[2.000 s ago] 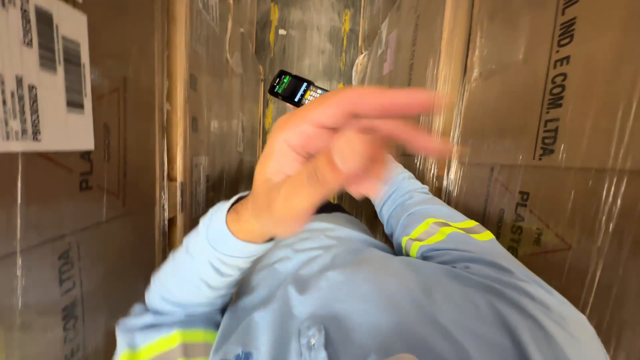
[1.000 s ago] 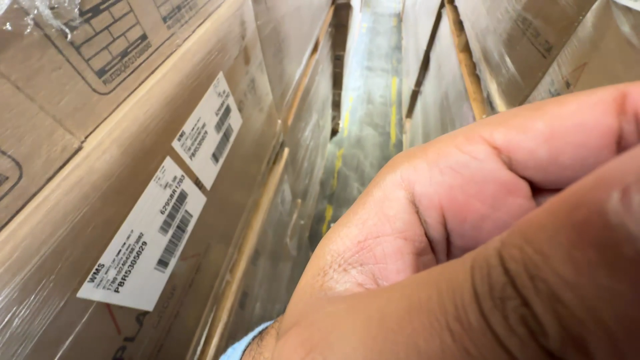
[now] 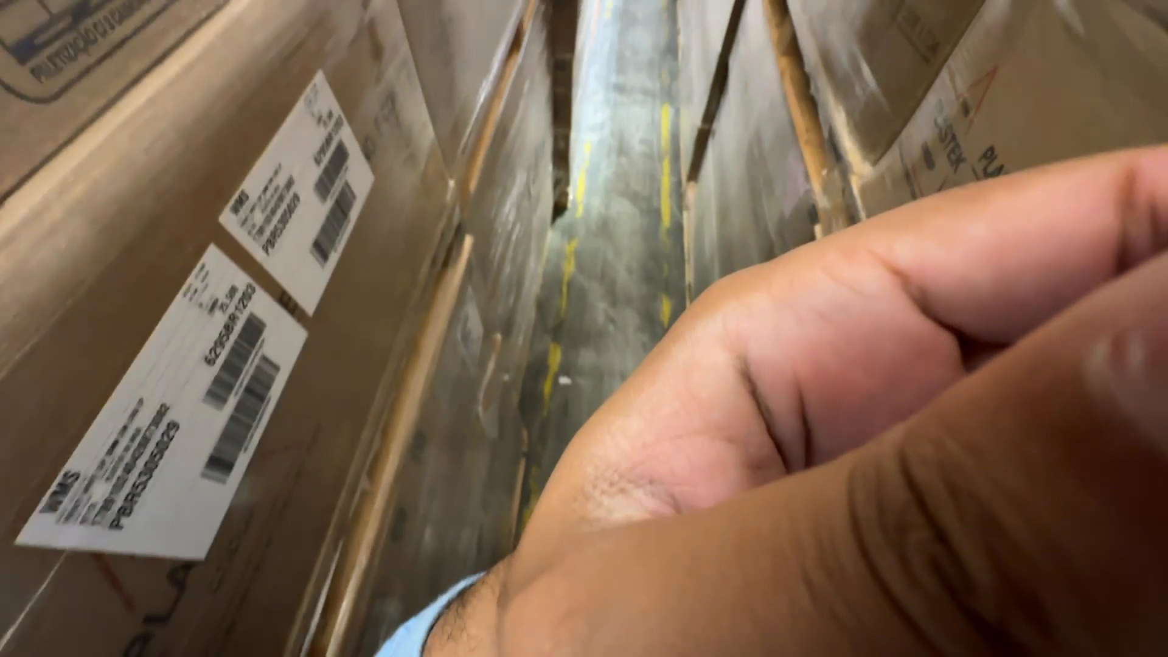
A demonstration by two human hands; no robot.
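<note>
My left hand (image 3: 776, 438) fills the lower right, very near the camera, with its light blue cuff (image 3: 429, 616) at the bottom edge. The palm side shows and the thumb lies across the front. The fingers are bent and run out past the right edge, so their tips and anything they hold are hidden. My right hand is not in view. Left of the hand, without contact, two white barcode labels, a lower one (image 3: 164, 420) and an upper one (image 3: 301, 192), are stuck on a film-wrapped cardboard box (image 3: 365, 301).
Stacked, film-wrapped cardboard boxes (image 3: 912, 82) also line the right side. A narrow grey floor aisle (image 3: 620, 182) with worn yellow lines runs between the stacks. Wooden edge strips (image 3: 401, 438) stand along the box rows.
The view has swung strongly toward the left boxes and their labels. The handheld scanner and my right sleeve, seen two seconds ago, are out of view. My left hand now appears much closer to the camera.
</note>
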